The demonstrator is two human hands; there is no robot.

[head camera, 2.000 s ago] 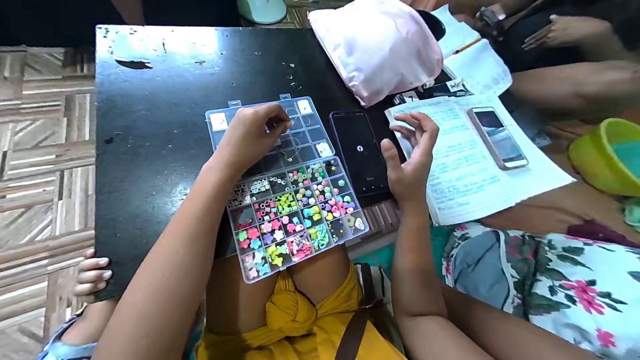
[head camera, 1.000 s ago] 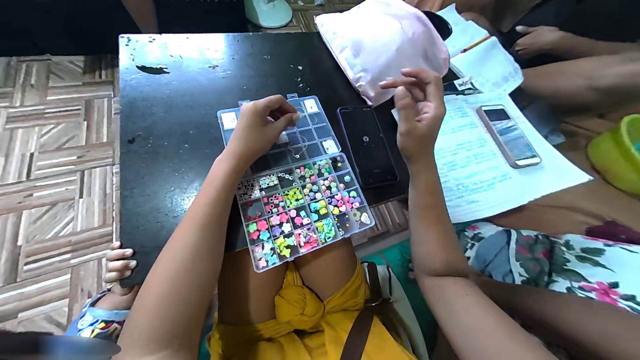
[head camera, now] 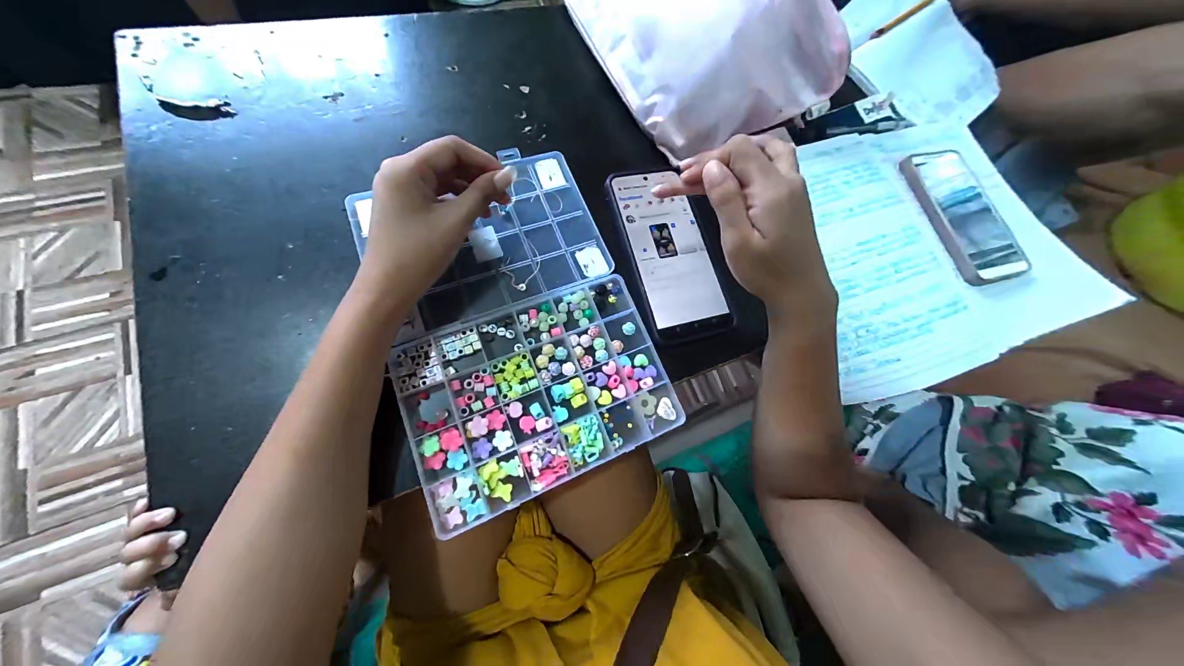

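A clear plastic compartment box of colourful beads lies open across the table edge and my lap. Over its raised lid is my left hand, thumb and index finger pinched on a thin clear cord that loops down across the lid. Just right of the box lies a dark smartphone with its screen lit. My right hand hovers over the phone's upper right corner, fingers bent, an index finger pointing left; nothing is visible in it.
A pink satin pouch lies at the back right. Handwritten sheets carry a second smartphone. Another person's fingers grip the left edge of the black table. A person in floral cloth sits at the right, near a lime-green container.
The dark phone's screen, mostly black before, now shows a bright page. My right hand has come down from beside the pouch to over the phone. My left hand stays over the lid.
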